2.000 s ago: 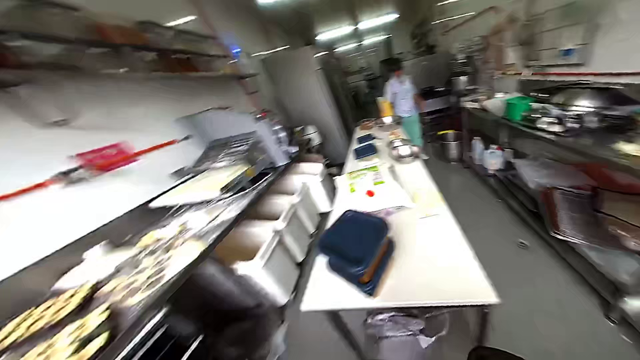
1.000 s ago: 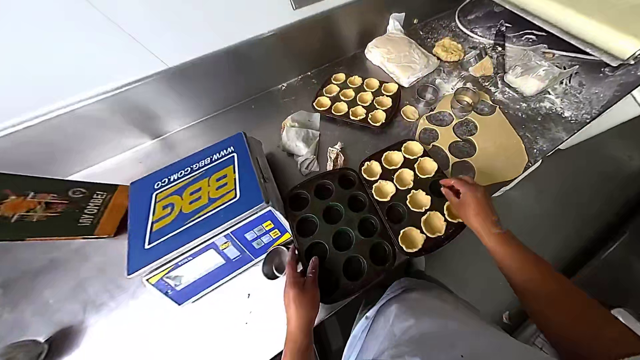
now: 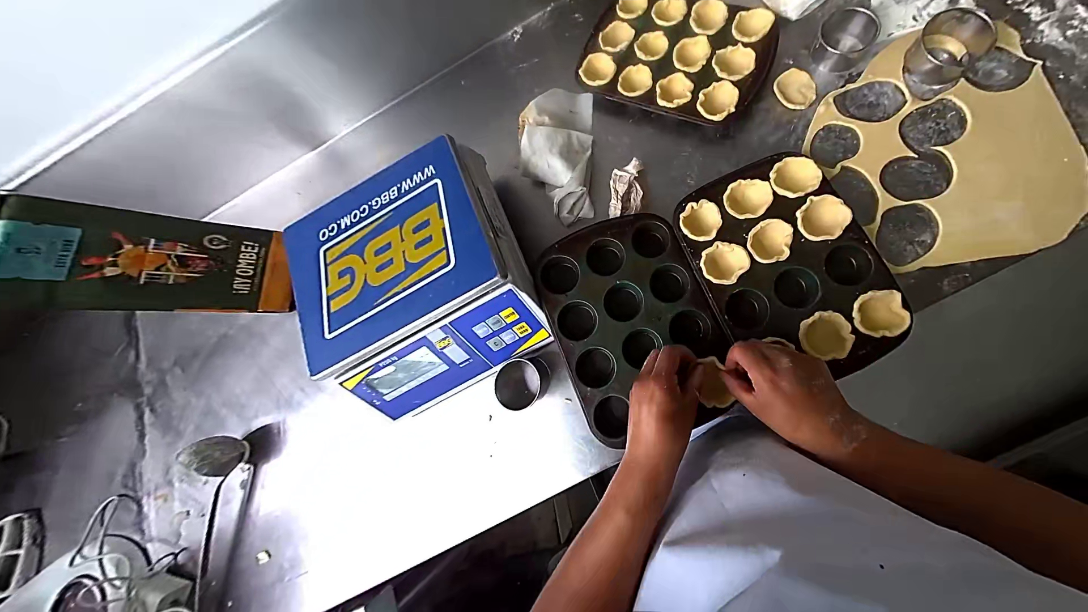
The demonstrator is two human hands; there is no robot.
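My left hand [image 3: 667,395] and my right hand [image 3: 786,391] pinch a round piece of dough [image 3: 714,384] between them, over the near end of a dark muffin tin [image 3: 623,300] whose other visible cups hold no dough. Touching it on the right is a second muffin tin [image 3: 901,293] with dough shells in most cups and several bare cups in its middle. A third tin [image 3: 650,110] full of dough shells lies farther back. Rolled-out dough [image 3: 1007,195] with round holes cut in it lies at the right, with a clear round cutter or glass [image 3: 948,51] on it.
A blue-topped digital scale [image 3: 395,255] stands left of the tins, beside a metal ring [image 3: 518,384]. A printed box [image 3: 144,263] lies farther left. Crumpled wrapping [image 3: 557,153], a loose dough disc [image 3: 795,88] and a ladle [image 3: 212,456] are on the steel counter.
The view swung from a kitchen aisle to the counter. Since one second ago, my right hand has moved from the right-hand tin towards my left hand, and both now hold a dough piece.
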